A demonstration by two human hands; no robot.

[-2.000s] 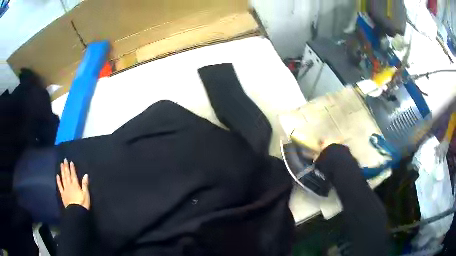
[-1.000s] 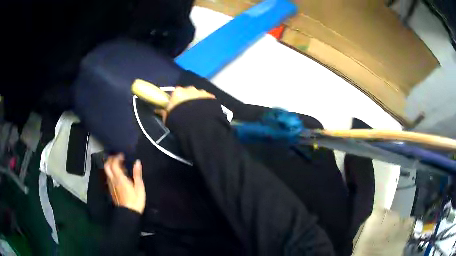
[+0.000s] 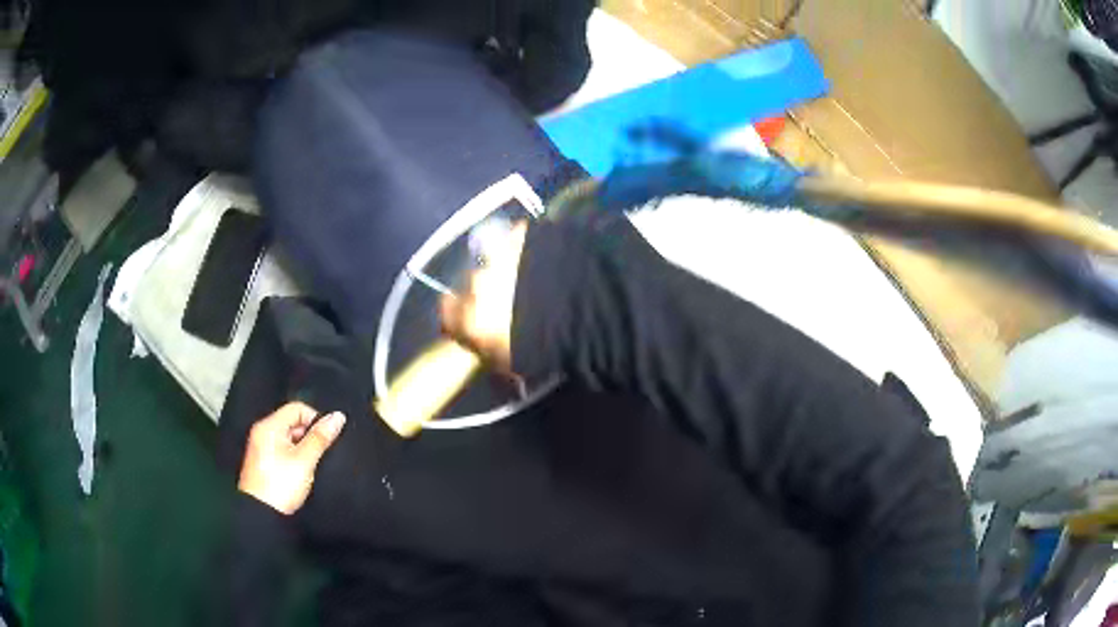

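The black garment (image 3: 490, 514) lies over the navy padded board (image 3: 368, 147), whose rounded end is bare. My right hand (image 3: 493, 300) is closed around the pale yellow handle (image 3: 429, 386) of the steam iron (image 3: 423, 306). The iron, with its white rim, is over the garment's edge and the board; its underside is hidden. My left hand (image 3: 288, 456) is at the garment's near left edge, thumb and curled fingers together, seeming to pinch the cloth. My right sleeve covers part of the garment.
A hose with blue wrap (image 3: 736, 178) runs right above the sleeve. Behind are a blue strip (image 3: 699, 104), white table cover (image 3: 785, 270) and cardboard guard (image 3: 969, 135). A black phone (image 3: 224, 276) lies on the pale left table end (image 3: 166, 300). Dark cloth (image 3: 159, 86) is heaped at upper left.
The iron first came from the right rest pad onto the garment and has since turned, its handle now pointing down-left. My left hand's spread fingers have curled together. The view has shifted left.
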